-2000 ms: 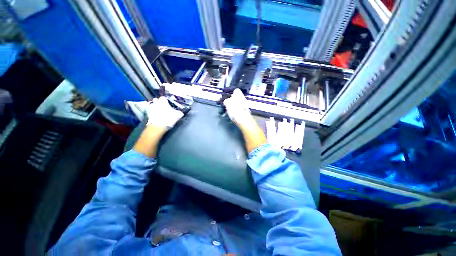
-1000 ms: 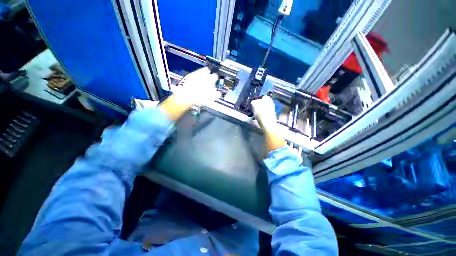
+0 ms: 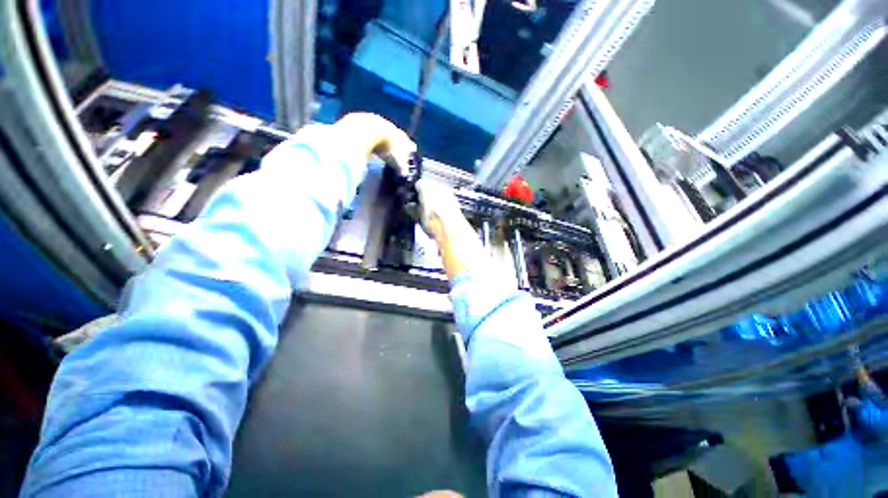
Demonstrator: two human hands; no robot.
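Note:
The upright black clamp block [image 3: 397,219] stands across the rails inside the machine opening. My left hand [image 3: 375,131], in a white glove, is at the far top end of the block; its fingers are largely hidden behind the wrist and block. My right hand [image 3: 438,202], also gloved in white, is against the block's right side, just below my left. Whether either hand grips the block or a small part cannot be told. A thin dark cable [image 3: 426,83] runs down from above to the block.
The green-grey mat [image 3: 355,394] lies in front of the opening. Aluminium posts [image 3: 295,63] frame it. Guide rails and metal fixtures [image 3: 555,263] extend right, more fixtures [image 3: 185,156] left. A cardboard box [image 3: 682,483] is low at right.
The view has moved closer to the machine and turned. My left hand has gone from the mat's left end, over the fixtures, to the block's top. My right hand has moved farther up the block.

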